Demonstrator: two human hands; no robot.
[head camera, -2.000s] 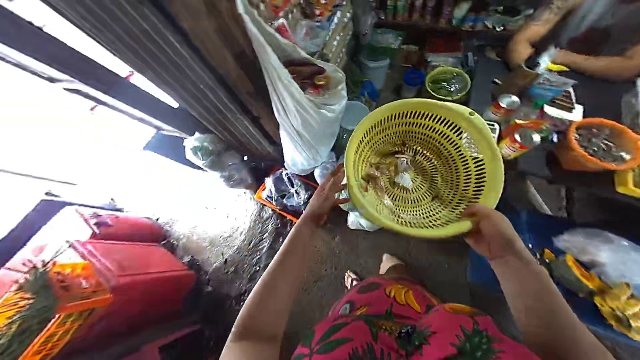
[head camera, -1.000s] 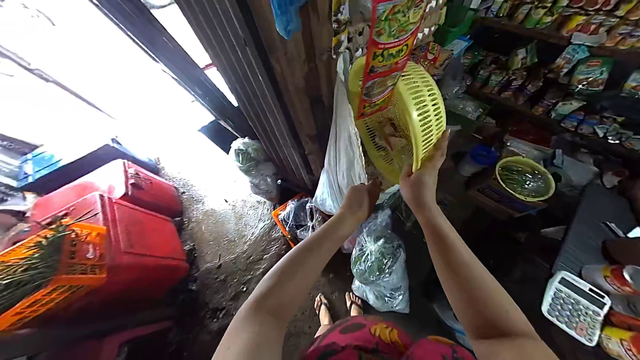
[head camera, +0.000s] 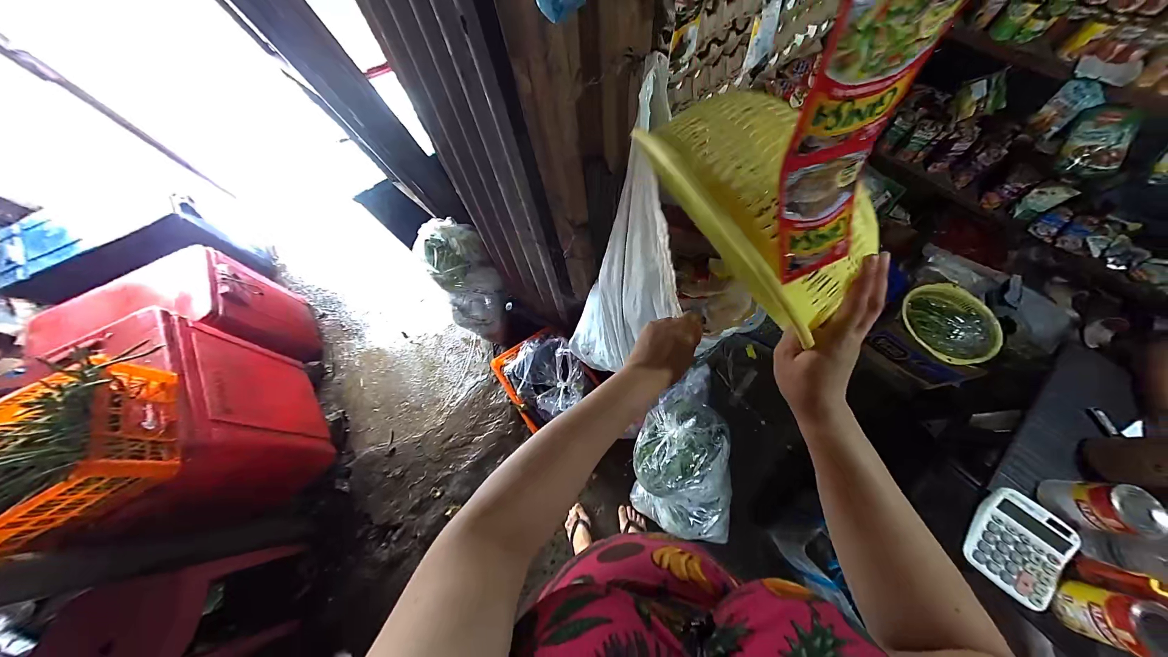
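A yellow plastic colander basket (head camera: 730, 173) is tipped steeply on its side, its rim toward the white sack (head camera: 630, 274) hanging by the wooden wall. My right hand (head camera: 830, 338) grips the basket's lower right edge. My left hand (head camera: 666, 347) is closed at the sack's open edge and seems to hold it. Scraps show in the sack's mouth below the basket. A hanging strip of red seasoning packets (head camera: 826, 146) covers part of the basket. Beneath my hands stands a clear plastic bag of greens (head camera: 680, 456).
Red cooler boxes (head camera: 246, 392) and an orange crate (head camera: 137, 420) with green stalks are at the left. A small yellow basket (head camera: 952, 324), a calculator (head camera: 1022, 547) and cans (head camera: 1109, 511) are at the right. An orange crate (head camera: 516, 383) holding plastic sits on the wet floor.
Two seconds ago both hands held the basket nearly level. It has since moved over to the sack and tipped further, and my left hand has left it for the sack's edge.
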